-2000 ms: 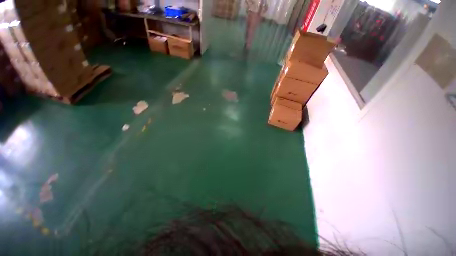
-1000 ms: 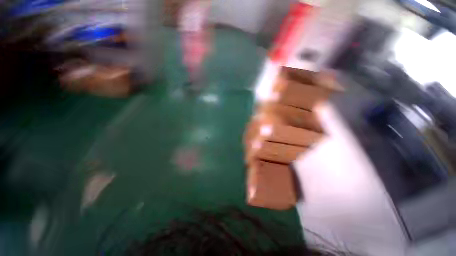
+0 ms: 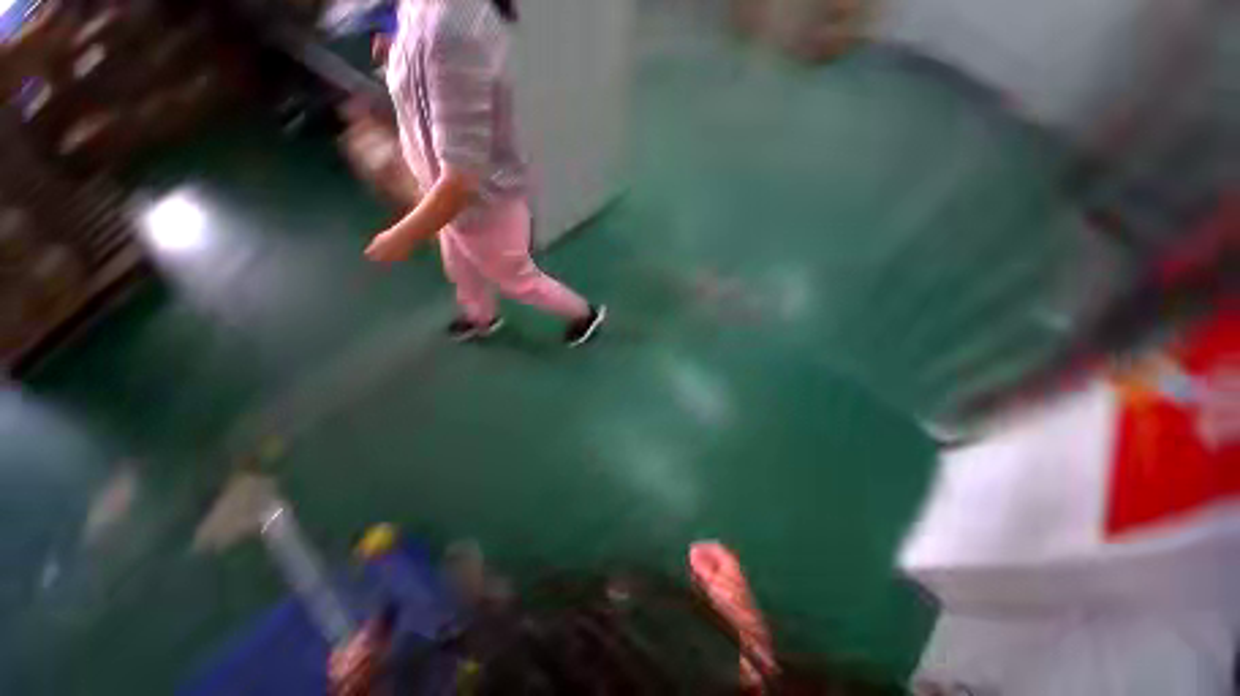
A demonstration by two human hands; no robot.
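A blue platform trolley shows at the bottom left, cut off by the lower edge and blurred. Its pale tubular handle slants down to my left hand, which appears closed around it, partly cut off by the edge. A yellow corner piece shows beside the handle. My right hand is at the bottom centre, out over the green floor, blurred and apart from the trolley's visible parts. Its fingers cannot be made out. Dark hair hides the area between my hands.
A person in a striped top and pink trousers walks ahead, left of centre. A white counter with a red printed panel stands at the right. Blurred stacked goods are at the upper left. Scraps lie on the green floor.
The view has moved forward and turned. The carton stack beside the counter has left the picture. The person is nearer and larger. The blue trolley and both my hands have come into view.
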